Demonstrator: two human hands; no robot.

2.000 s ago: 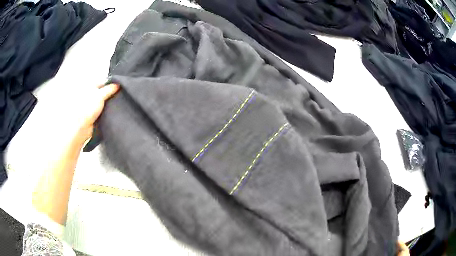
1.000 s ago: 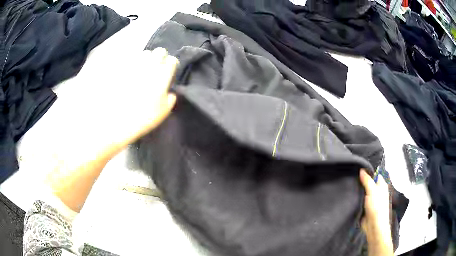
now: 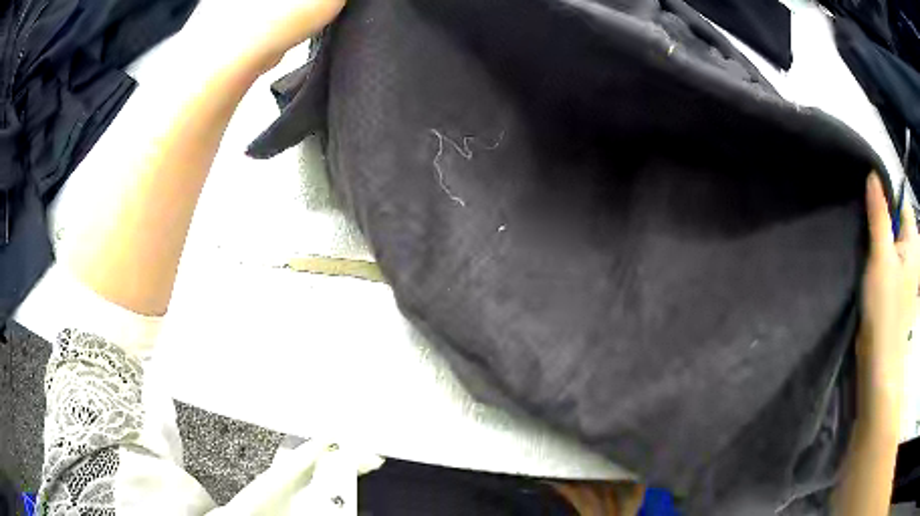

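Note:
A large dark grey garment is spread open between my hands, its fuzzy inner face up. A loose pale thread and a small white speck lie on it. My left hand, cut off by the top edge, grips the garment's upper left edge. My right hand grips its right edge, fingers partly hidden. Thread snips show as a thin blade and a blue part at my right hand.
Dark garments lie at the upper left, and more lie at the upper right. The white table has a tan strip on it. Speckled floor shows below the rounded edge. A skin-toned patch shows at the bottom, unclear.
Both hands have risen in view and spread apart, opening the garment. Its dark inner face now fills the view, and the yellow seam lines are almost hidden. The view has tilted down.

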